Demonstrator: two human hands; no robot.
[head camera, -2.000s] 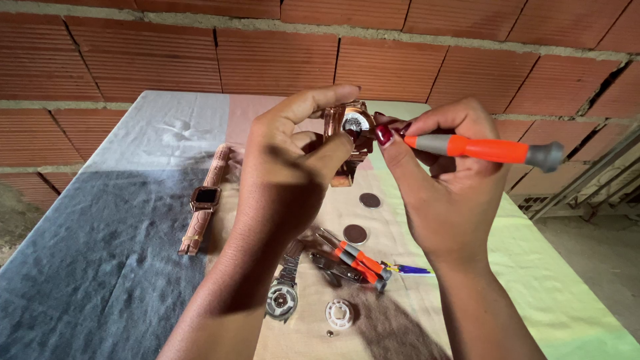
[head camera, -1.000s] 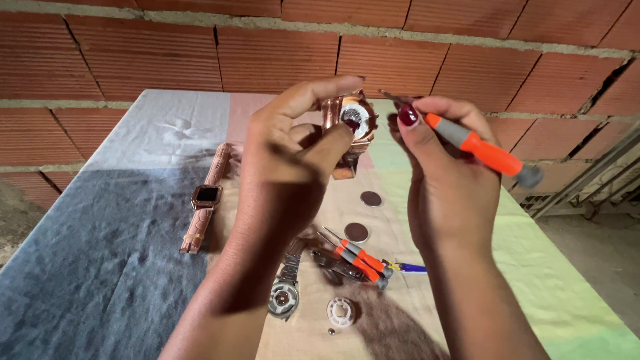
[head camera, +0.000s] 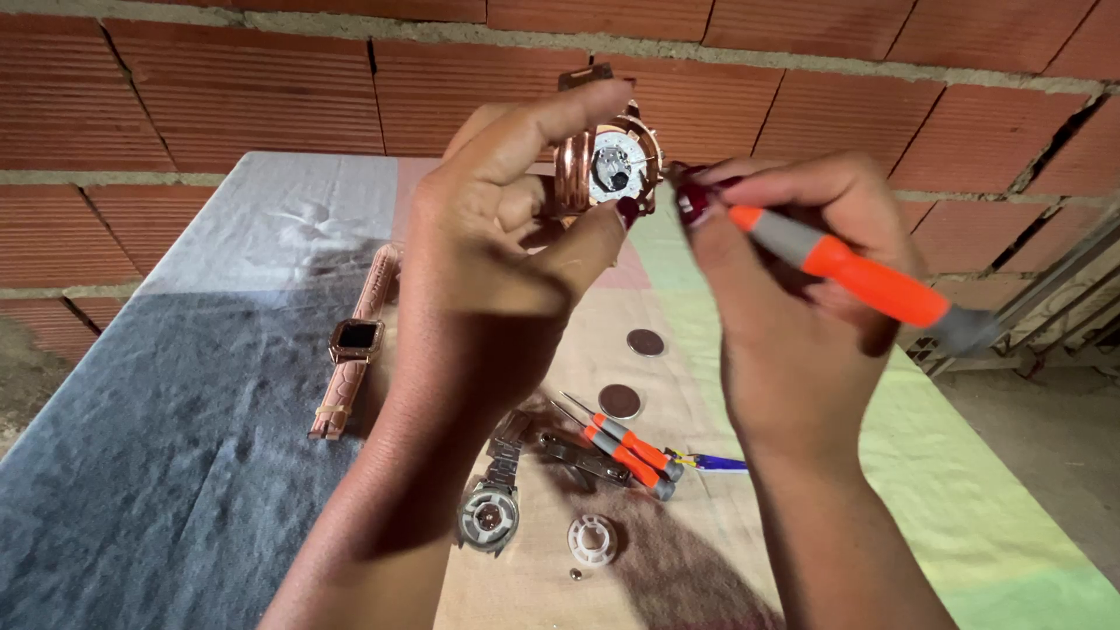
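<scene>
My left hand (head camera: 516, 236) grips a rose-gold metal wristwatch (head camera: 573, 171) upright near the wall, with its opened back facing me and the movement (head camera: 619, 166) exposed. Thumb and fingers hold the case and bracelet. In my right hand (head camera: 787, 289) is a screwdriver with an orange and grey handle (head camera: 884, 280), pinched near its front end. Its tip is at the right edge of the watch case, mostly hidden by my fingertips; whether it touches cannot be told. Below lie a silver-coloured wristwatch (head camera: 488, 516) with its back off, a white plastic ring (head camera: 592, 540) and a small round metal part (head camera: 576, 575).
On the cloth-covered table (head camera: 157, 455) lie a pink-strapped square watch (head camera: 357, 337), two round case backs (head camera: 646, 342), two small orange-grey screwdrivers (head camera: 643, 446), a dark metal tool (head camera: 582, 457) and a blue-handled item (head camera: 719, 464). A brick wall (head camera: 245, 96) stands behind the table.
The screwdriver tip was over the movement two seconds ago, then drawn away to the right; now it is beside the case edge. My left hand has kept hold of the watch.
</scene>
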